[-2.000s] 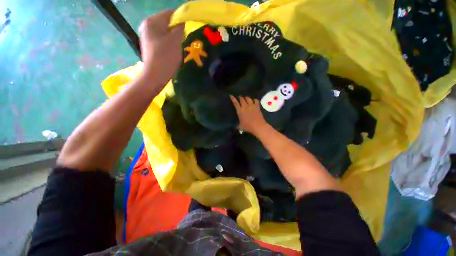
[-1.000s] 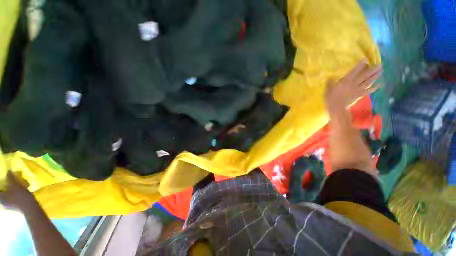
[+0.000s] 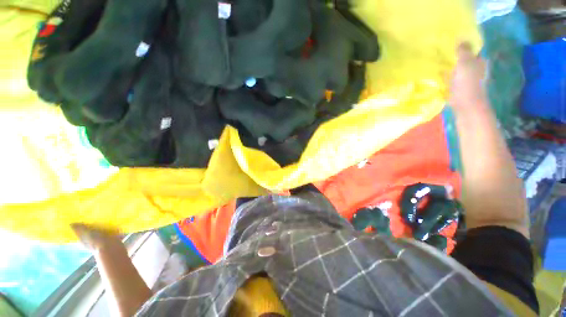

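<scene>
The yellow woven sack (image 3: 149, 201) stands open-mouthed in front of me, its rim folded near my body. Dark green plush wreaths (image 3: 260, 37) are heaped inside, mostly plain side up, with small white labels showing. My left hand (image 3: 98, 236) is at the lower left, closed on the sack's near-left rim, its fingers partly hidden. My right hand (image 3: 467, 77) is blurred at the upper right and grips the sack's right rim. No wreath is in either hand.
An orange-red ground sheet (image 3: 397, 167) lies right of my body, with dark green wreaths (image 3: 428, 207) on it. Blue crates (image 3: 546, 77) stand at the far right. A pale ledge (image 3: 139, 263) is at the lower left.
My right hand has left the wreath on top and moved right to the sack's rim. My left hand now shows lower on the rim. The view has turned, and the wreaths show mostly plain sides.
</scene>
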